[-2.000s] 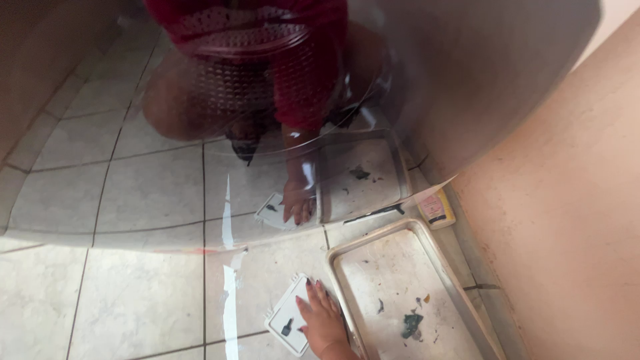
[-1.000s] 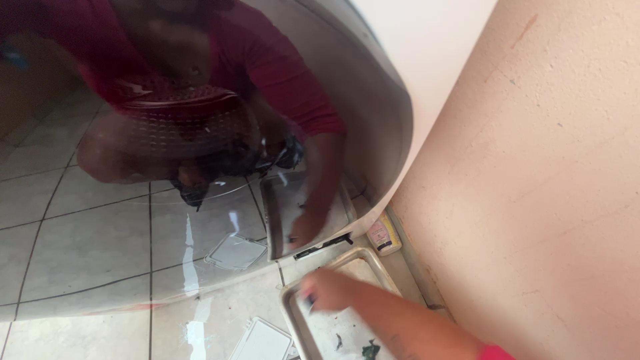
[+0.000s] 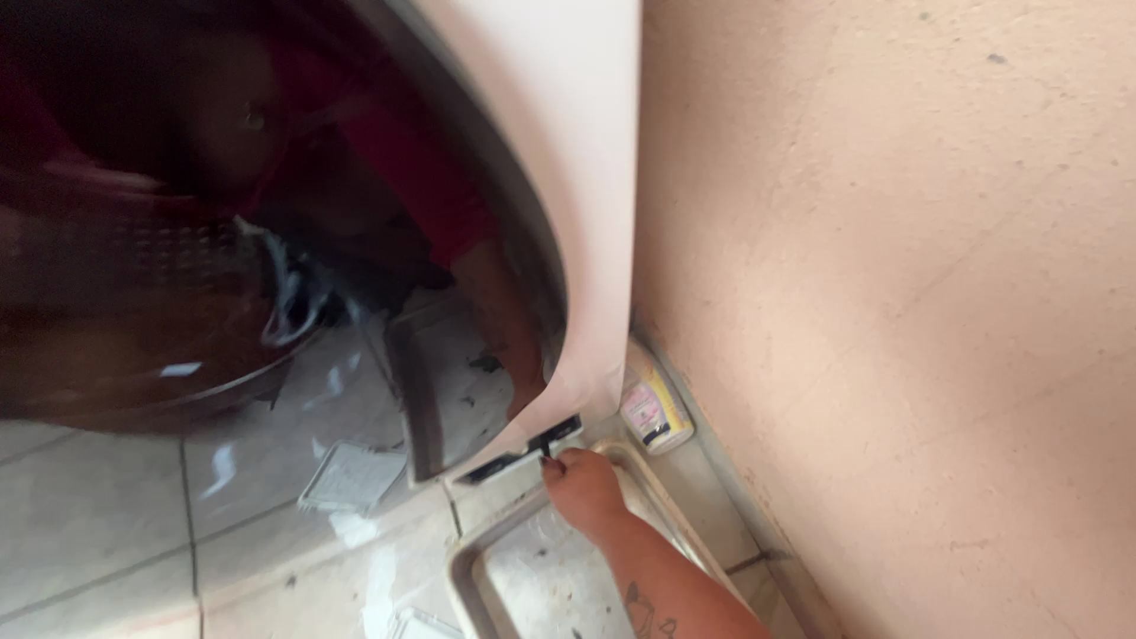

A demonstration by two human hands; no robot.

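Observation:
My right hand [image 3: 586, 493] reaches over a metal tray [image 3: 470, 568] to the dark slot [image 3: 524, 450] low on a white front-load appliance [image 3: 590, 222]. Its fingertips pinch a small dark piece at the middle of the slot; what the piece is cannot be made out. Dark bits lie in the tray. The white plastic cover [image 3: 426, 624] lies on the floor left of the tray, partly cut off by the frame's bottom edge. My left hand is not in view.
A bottle [image 3: 657, 408] with a pink and yellow label lies between the appliance and the painted wall [image 3: 887, 266]. The large glossy dark door [image 3: 266, 222] mirrors the person, tray and cover. Floor tiles [image 3: 98, 506] run under everything.
My right hand has moved from the white cover, across the tray, to the dark slot, and its fingers have closed on the small dark piece. The view has shifted closer to the slot.

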